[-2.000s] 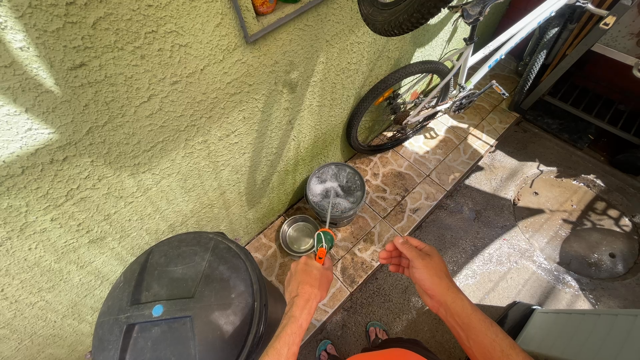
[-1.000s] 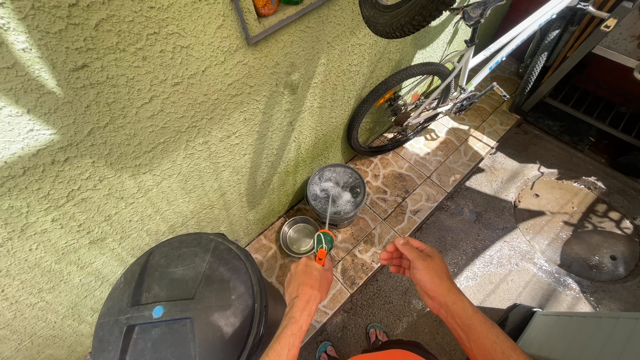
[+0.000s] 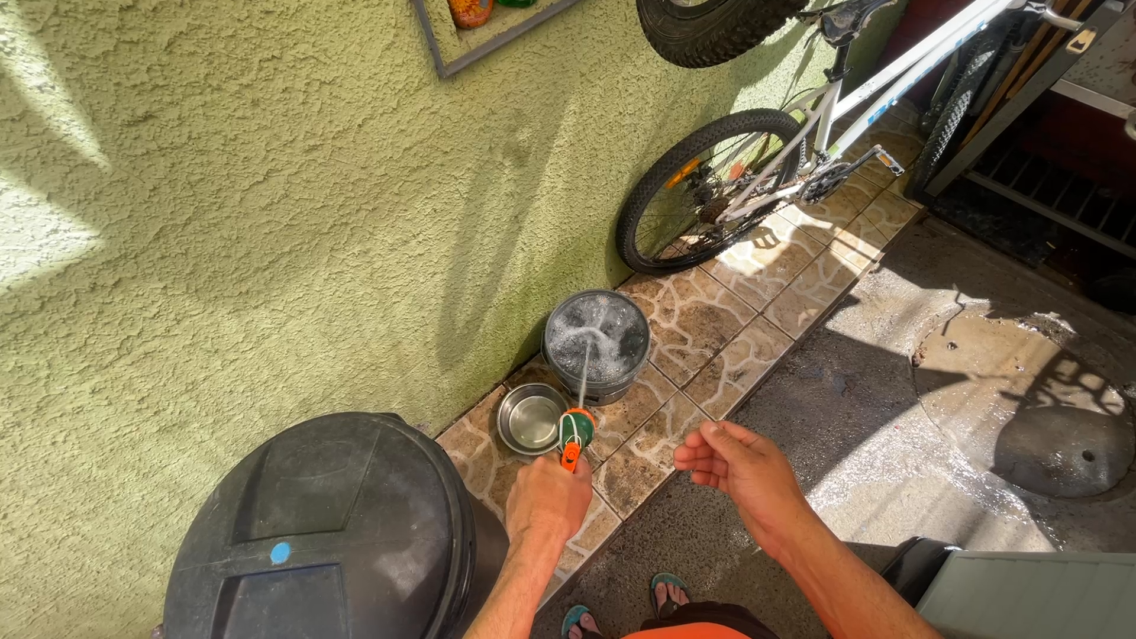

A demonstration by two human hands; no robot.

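My left hand (image 3: 548,499) is closed around a green and orange hose spray nozzle (image 3: 575,432). From it a jet of water runs into a dark grey bucket (image 3: 596,348), where the water inside is splashing and foamy. Beside the bucket, partly behind the nozzle, a shallow stainless steel bowl (image 3: 531,419) rests on the tiles. My right hand (image 3: 741,466) hovers to the right of the nozzle with curled fingers; nothing shows in it. Whether thumb and fingertips touch cannot be made out.
A large black lidded bin (image 3: 328,532) stands at the lower left by the green textured wall (image 3: 311,222). A white bicycle (image 3: 830,133) leans further along the tiled ledge (image 3: 710,355). At right lies wet concrete with a round cover (image 3: 1021,399); a grey-green box (image 3: 1029,595) occupies the lower right corner.
The water in the bucket appears higher and its foam pattern has shifted. Both hands have stayed in place.
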